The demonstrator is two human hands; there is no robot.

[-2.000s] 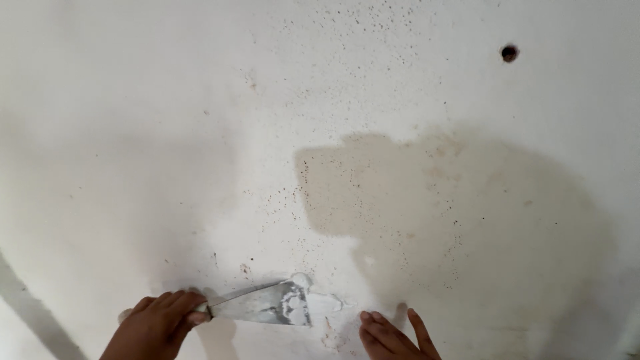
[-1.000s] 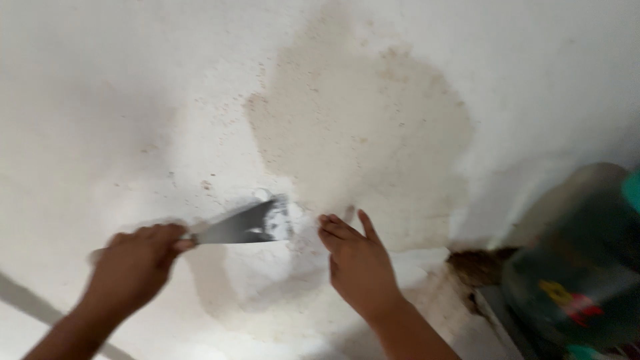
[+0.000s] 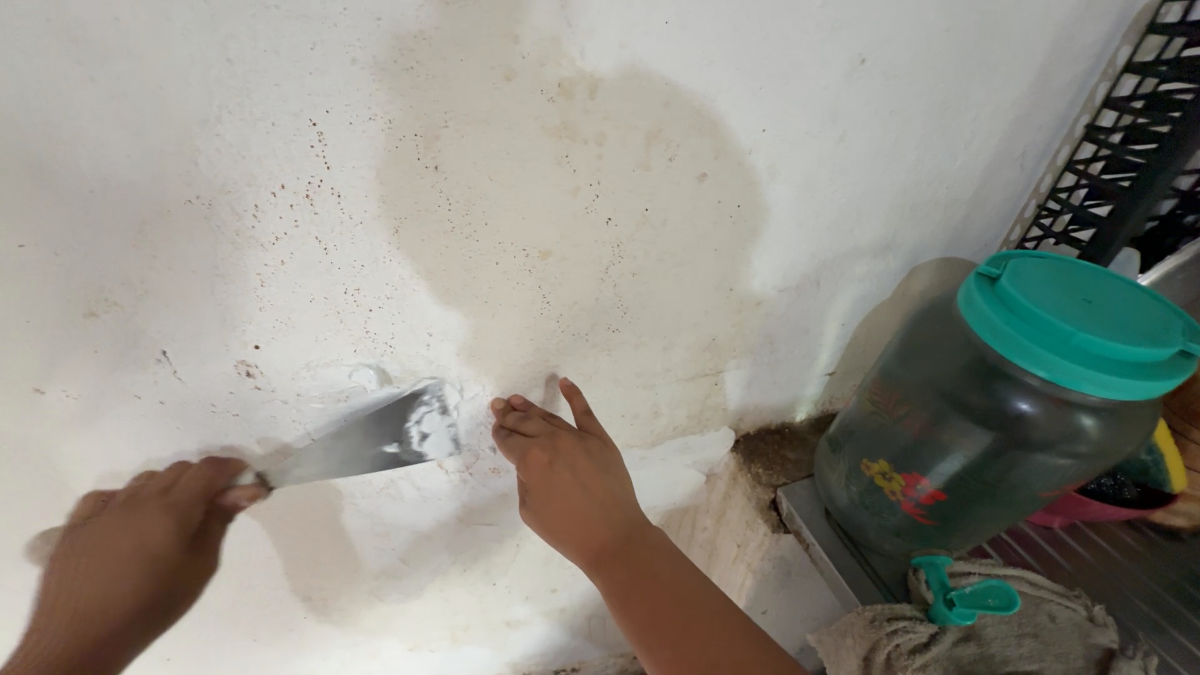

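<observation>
My left hand (image 3: 141, 553), at the lower left, is closed around the handle of a putty knife (image 3: 361, 441). The knife's wide metal blade lies against the white wall (image 3: 581, 253) and carries white paste near its edge. Fresh white paste (image 3: 370, 377) marks the wall just above the blade. Right of the blade, my right hand (image 3: 567, 469) touches the wall with its fingertips, its thumb apart and nothing held. Small dark and reddish specks are scattered over the wall above both hands.
A dark clear jar (image 3: 984, 441) with a teal lid and a teal tap (image 3: 966, 595) stands on a metal surface at the right. A grey cloth (image 3: 1031, 637) lies below it. Behind are a pink bowl (image 3: 1106, 506) and a black plastic rack (image 3: 1116, 141).
The view has swung, bringing the jar, cloth and rack into sight at the right. The putty knife stays in my left hand and my right hand remains beside its blade.
</observation>
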